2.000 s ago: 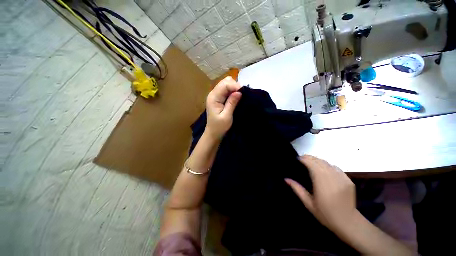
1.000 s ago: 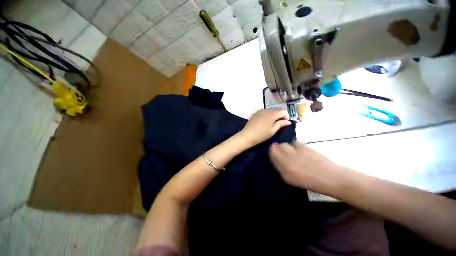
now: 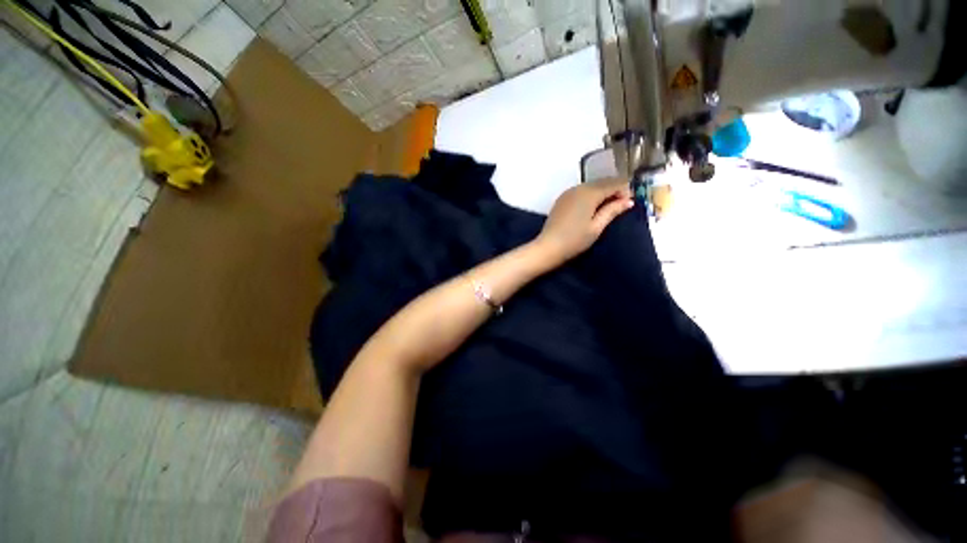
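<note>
A dark navy-black garment [image 3: 530, 361] lies over the table's left part and hangs down over its front edge. Its upper right corner reaches the presser foot [image 3: 642, 192] of the sewing machine [image 3: 806, 48]. My left hand [image 3: 585, 221] pinches the garment edge with thumb and fingers just left of the foot. My right hand [image 3: 811, 511] is blurred and cut off by the bottom edge at the lower right, over dark cloth; its fingers cannot be made out.
Right of the needle lie blue thread snips [image 3: 819, 210], a thin black stick [image 3: 790, 171], a blue disc [image 3: 731, 135] and a pale round item [image 3: 825, 111]. Brown cardboard [image 3: 223, 255] stands left. A yellow plug-like piece [image 3: 176, 155] hangs on cables. A screwdriver [image 3: 478, 21] is by the wall.
My left hand went from the garment's far end to the presser foot and stays there. My right hand has moved from the cloth near the needle down to the lower right.
</note>
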